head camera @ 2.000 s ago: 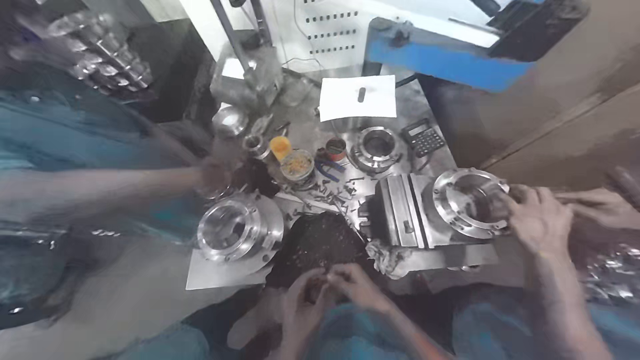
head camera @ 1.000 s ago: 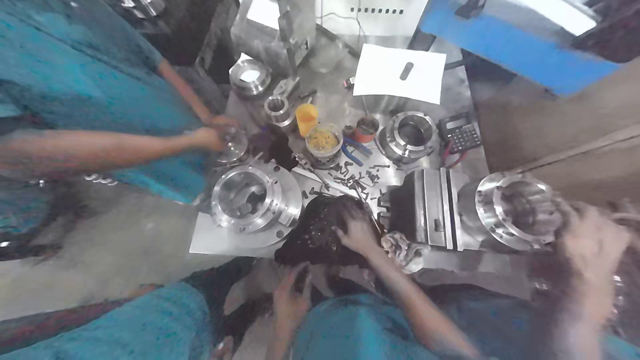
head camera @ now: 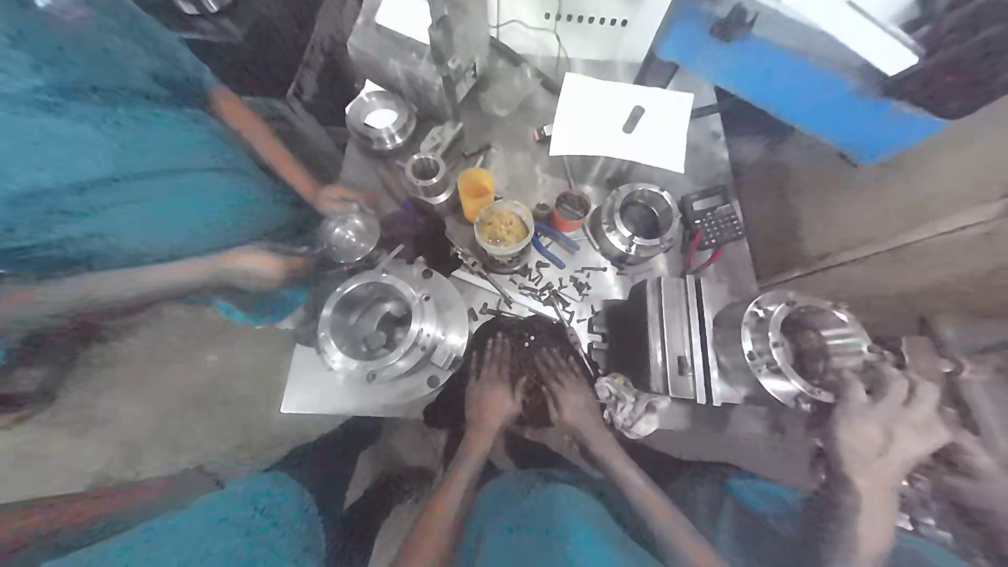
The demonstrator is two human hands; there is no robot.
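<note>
Both my hands lie flat on a dark cloth [head camera: 526, 335] at the near edge of the metal table. My left hand [head camera: 492, 394] has its fingers spread on the cloth, and beside it my right hand [head camera: 568, 394] rests likewise, a small gap between them. Neither seems to hold anything. Just beyond the cloth lie loose screws [head camera: 551, 287]. A flanged metal housing [head camera: 370, 327] stands to the left. To the right are a grooved metal block [head camera: 676, 340] and a crumpled rag [head camera: 630, 405]. Blue-handled pliers [head camera: 554, 244] lie by a tub of yellowish grease [head camera: 504, 228].
At left, a co-worker's hands [head camera: 260, 268] are near a round shiny part [head camera: 349, 235]. At right, a co-worker's hand [head camera: 886, 417] touches a flanged ring housing [head camera: 803, 346]. Farther back are a yellow cup [head camera: 476, 193], a bearing-like ring [head camera: 639, 222], a calculator [head camera: 713, 219] and white paper [head camera: 622, 122].
My hands were together near the table edge; then my right hand reached onto the cloth, and now both lie on it. The left co-worker's second hand has come into view near the round part.
</note>
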